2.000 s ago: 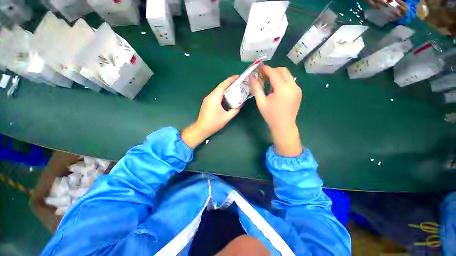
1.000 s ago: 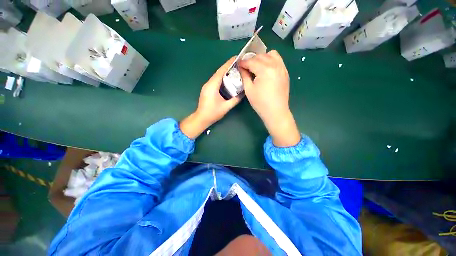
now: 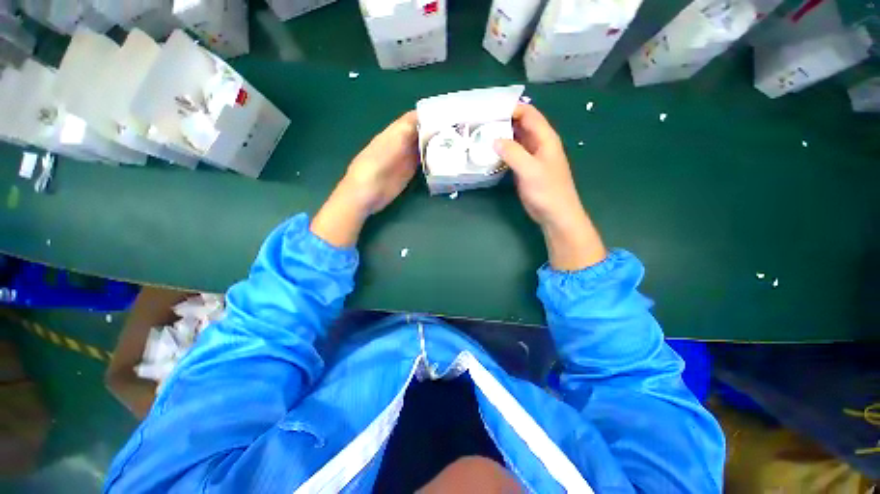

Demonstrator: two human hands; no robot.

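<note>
A white retail carton (image 3: 461,182) stands open between my hands above the green table, its mouth facing me. Its lid (image 3: 470,102) is raised on the far side. Two round white wrapped shapes (image 3: 470,150) show inside the mouth. My left hand (image 3: 385,166) holds the carton's left side, its fingertips partly hidden behind the carton. My right hand (image 3: 541,166) holds the right side, with the thumb over the right edge of the mouth by the contents.
A row of open cartons (image 3: 253,133) leans together at left on the green table (image 3: 318,193). More cartons (image 3: 410,41) stand along the far side. Small white scraps lie scattered. A brown box (image 3: 124,359) with white wrapped pieces (image 3: 181,333) is below the table edge at lower left.
The held carton has turned so its broad side and mouth face me. My right hand has moved from over the mouth to its right side. The far cartons appear shifted left and up.
</note>
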